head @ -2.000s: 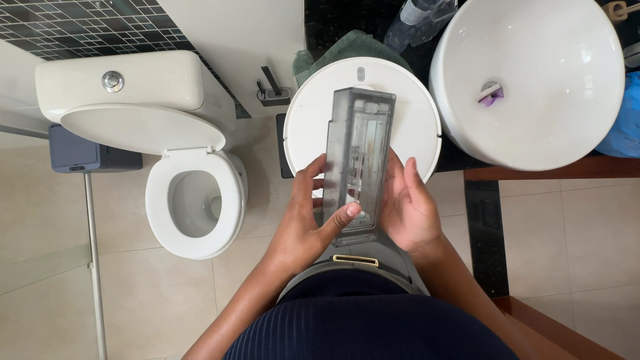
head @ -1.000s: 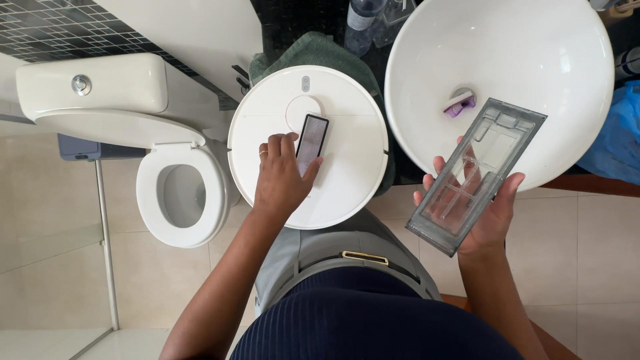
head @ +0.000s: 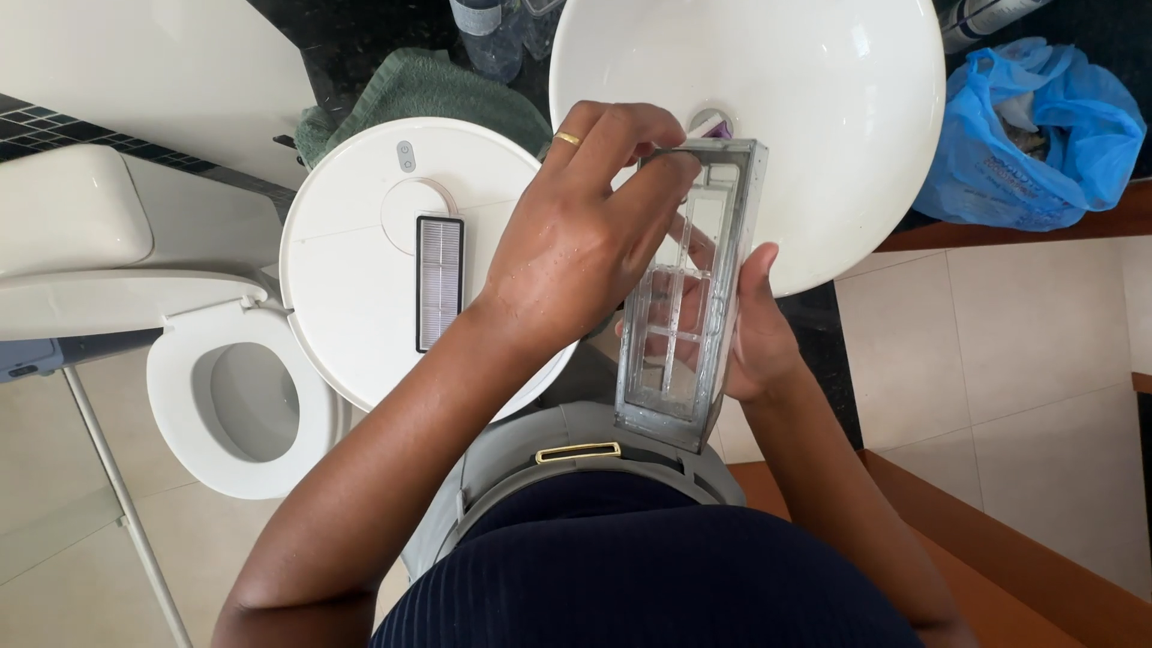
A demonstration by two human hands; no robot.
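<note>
Near the front edge of the white sink, my right hand (head: 765, 333) holds a wet, transparent grey dustbin of a robot vacuum (head: 670, 333) from its right side and underneath. My left hand (head: 585, 216), with a ring on one finger, grips the upper left end of the dustbin; its fingertips are partly hidden. To the left, a pleated filter with a black frame (head: 440, 283) lies on top of the round white robot vacuum (head: 351, 243). A small purple and white object (head: 713, 126) is at the sink's drain, partly behind the dustbin.
The white basin (head: 846, 162) stands on a dark counter. Right of it sits a blue plastic bag (head: 981, 171) with contents. A green towel (head: 423, 94) lies behind and partly under the robot vacuum, near plastic bottles (head: 490, 36). A toilet (head: 171, 396) is at the left.
My left hand has let go of the filter, left on the robot vacuum, and moved right to the dustbin. My right hand still holds the dustbin, now more upright in view. The view has shifted closer.
</note>
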